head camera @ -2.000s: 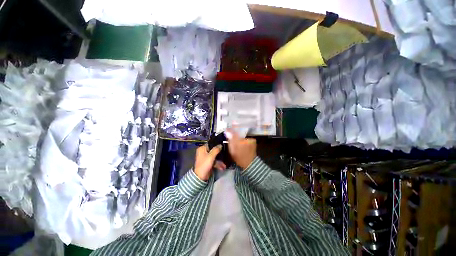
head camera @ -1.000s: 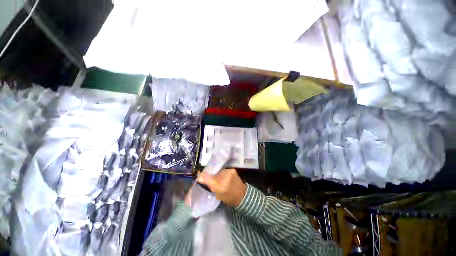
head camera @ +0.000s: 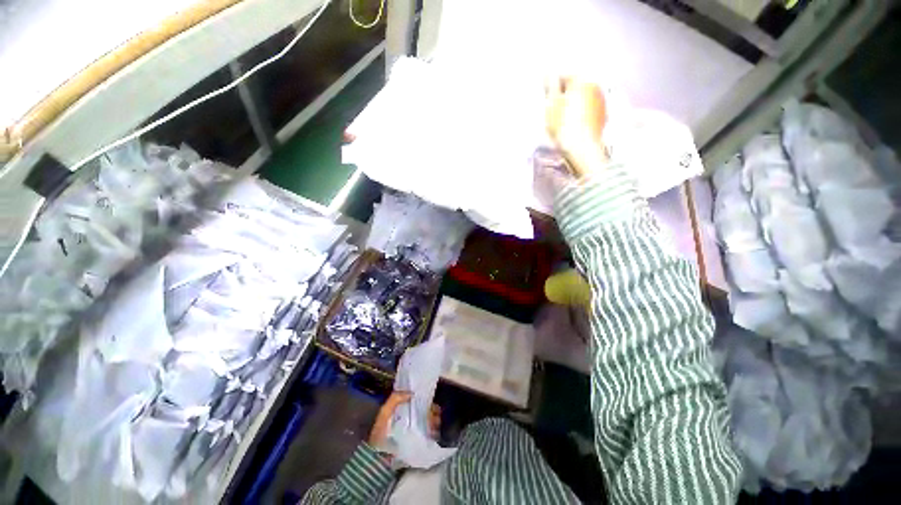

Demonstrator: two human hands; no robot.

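Observation:
My left hand [head camera: 388, 422] holds a thin white wrapping sheet [head camera: 421, 380] upright at the lower middle, in front of the tray. What lies inside or behind the sheet is hidden. My right hand [head camera: 579, 116] is stretched out over the large bright white sheet stack [head camera: 454, 128] at the bench back. Its fingers look curled; glare hides whether they grip a sheet. The white compartment tray [head camera: 486, 352] lies right of the held sheet. The bagged parts [head camera: 377, 314] lie in a shallow box left of the tray.
Wrapped pieces lie in rows at left [head camera: 168, 335] and in mounds at right [head camera: 810, 237]. A red small-parts bin [head camera: 504, 264] sits behind the tray. My right sleeve partly hides a yellow sheet [head camera: 567, 288]. Blue crates [head camera: 282, 439] are low beside the bench.
The view has turned and shifted. My right hand has left the held work and reached far out to the sheet stack. My left hand still holds the white sheet, now upright.

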